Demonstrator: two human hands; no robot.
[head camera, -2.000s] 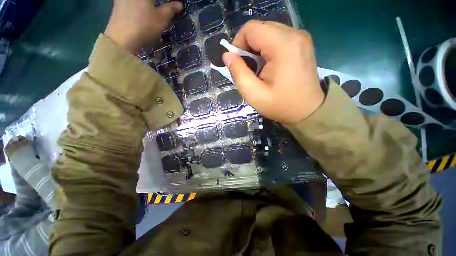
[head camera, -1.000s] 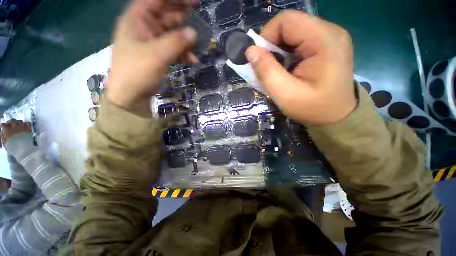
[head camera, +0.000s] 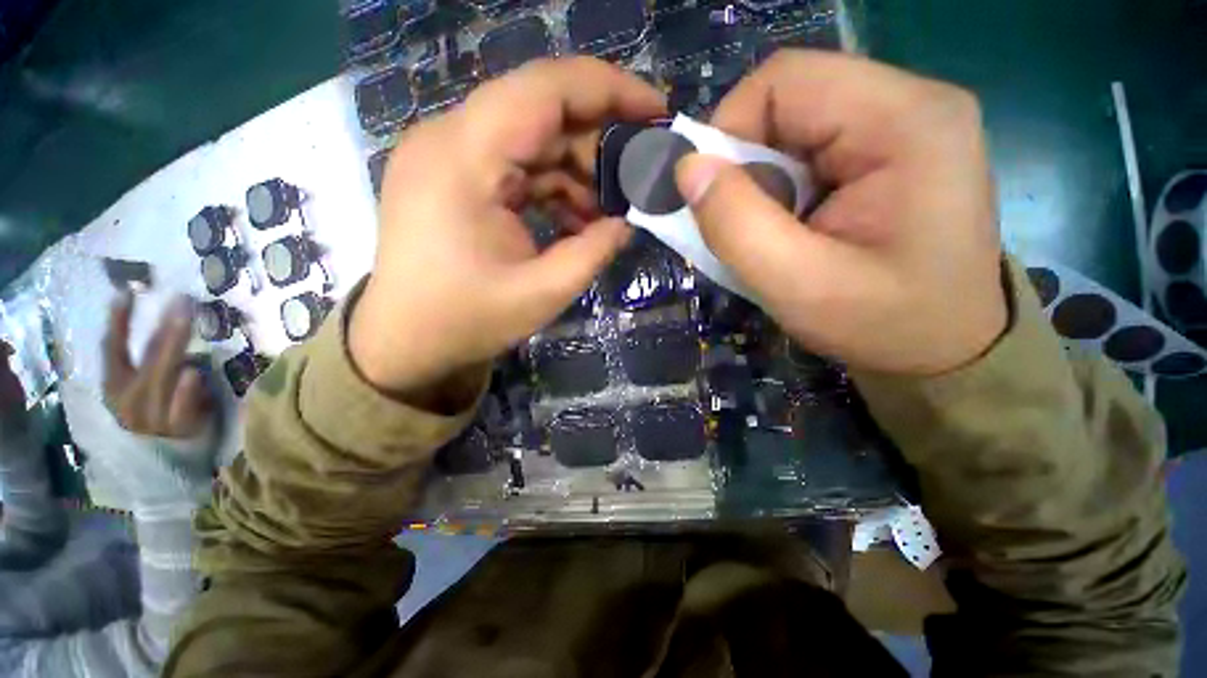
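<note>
My left hand (head camera: 496, 225) holds a small black module (head camera: 612, 166) by its edge between fingers and thumb, above the tray. My right hand (head camera: 847, 212) grips the white backing strip (head camera: 702, 252) between thumb and fingers. A round dark grey pad (head camera: 654, 171) at the strip's front end lies over the module's face; whether it is stuck there I cannot tell. Another dark disc on the strip is partly hidden by my right thumb and fingers. The clear blister tray (head camera: 622, 485) with rows of black modules lies below both hands, partly covered by them.
Finished modules (head camera: 275, 203) stand in rows on the white sheet (head camera: 146, 225) at left. A co-worker's hand (head camera: 166, 378) in a striped sleeve is beside them. The strip runs right to the pad roll (head camera: 1178, 245). A narrow white strip (head camera: 1132, 199) lies beside the roll.
My left hand has moved from the tray's upper left to meet my right hand, bringing a module to the pad. The co-worker's hand has moved right, nearer the finished modules.
</note>
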